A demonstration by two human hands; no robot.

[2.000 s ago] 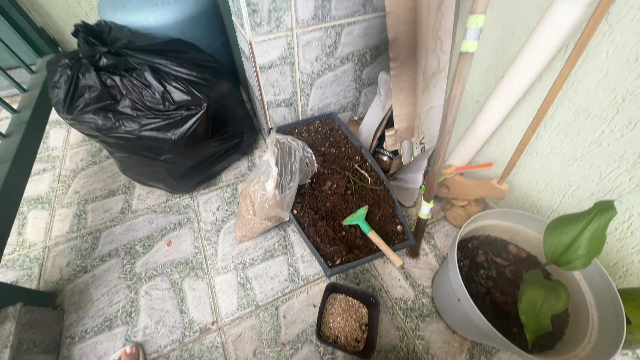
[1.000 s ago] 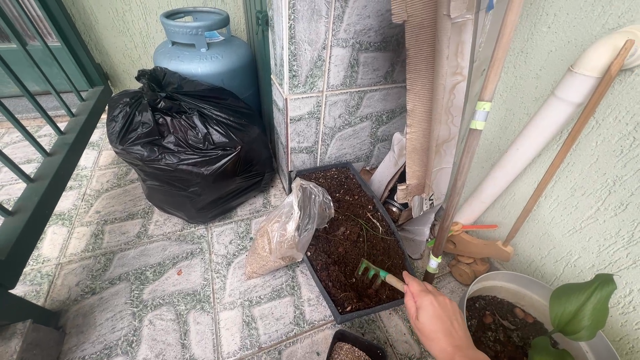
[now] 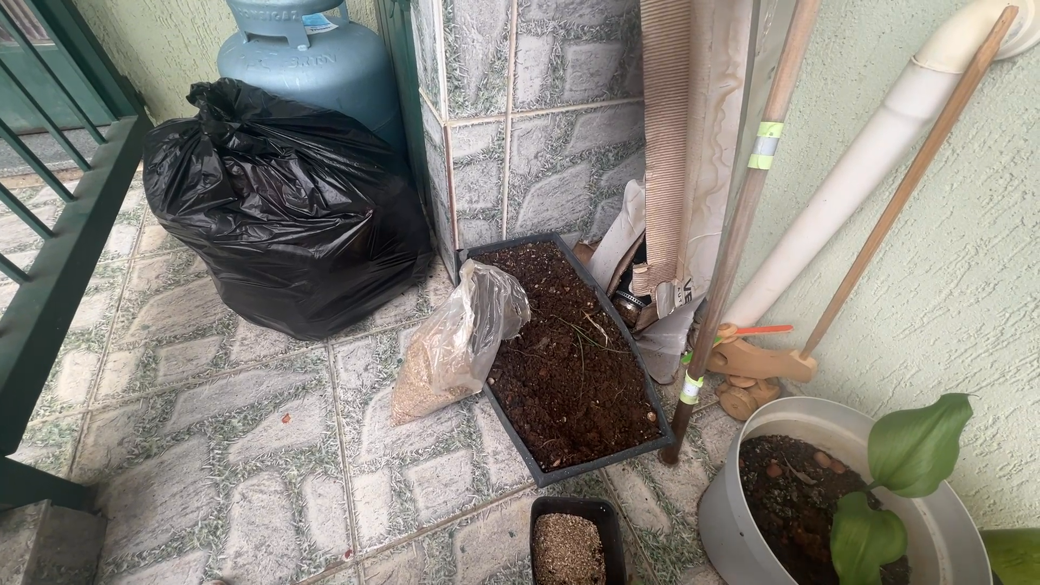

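Note:
Neither my left hand nor my right hand shows in the head view now. A dark planter box (image 3: 528, 467) full of brown soil (image 3: 561, 366) stands on the tiled floor, with a few thin green blades lying on the soil. A clear plastic bag (image 3: 463, 341) of tan granular material leans against the planter's left side, its top over the rim. Below the planter sits a small black square pot (image 3: 611, 520) holding similar tan granules (image 3: 569, 548). The hand rake with the green head is out of view.
A black garbage bag (image 3: 284, 211) stands before a blue gas cylinder (image 3: 325, 61). Green railing (image 3: 65, 268) runs along the left. A wooden pole (image 3: 735, 236), cardboard (image 3: 666, 122) and a white pipe (image 3: 853, 179) lean at right, above a grey pot (image 3: 719, 520) with a leafy plant (image 3: 914, 447).
A second ago my right hand held the green hand rake in the planter's soil near its lower edge. Hand and rake have both left the view.

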